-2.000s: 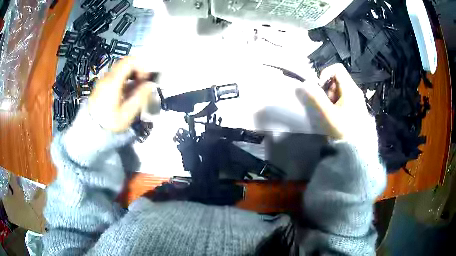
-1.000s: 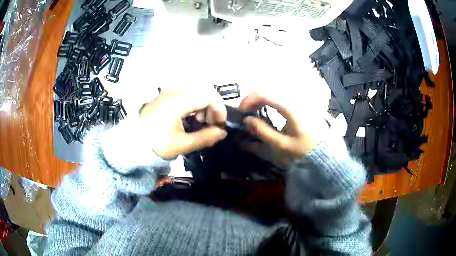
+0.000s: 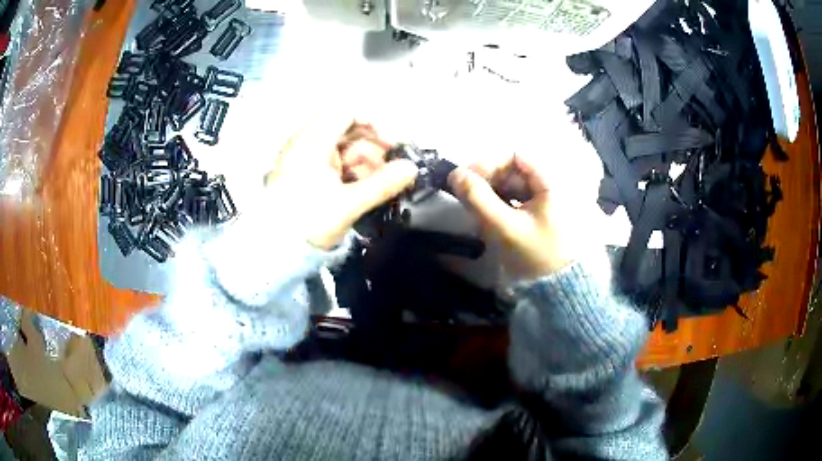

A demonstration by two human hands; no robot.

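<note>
My left hand (image 3: 347,185) holds a small black plastic buckle (image 3: 413,158) between thumb and fingers, over the glaring bed plate (image 3: 360,94). My right hand (image 3: 509,212) pinches a short black webbing strap piece (image 3: 440,172) right at the buckle, so the two hands meet there. Whether the strap runs through the buckle's slot cannot be told; fingertips and glare hide it. Below the hands, a dark heap of straps (image 3: 388,279) hangs over the front edge toward the lap.
A pile of loose black slide buckles (image 3: 162,135) lies at left. A tangled heap of black strap pieces (image 3: 667,144) lies at right, beside a long white bar (image 3: 775,67). The sewing machine head (image 3: 505,18) is at the top. A clear plastic bag (image 3: 36,99) lies at far left.
Both hands have come together at the centre since the oldest frame. Since one second ago they have moved slightly up, and the buckle that lay on the plate just above them no longer shows there.
</note>
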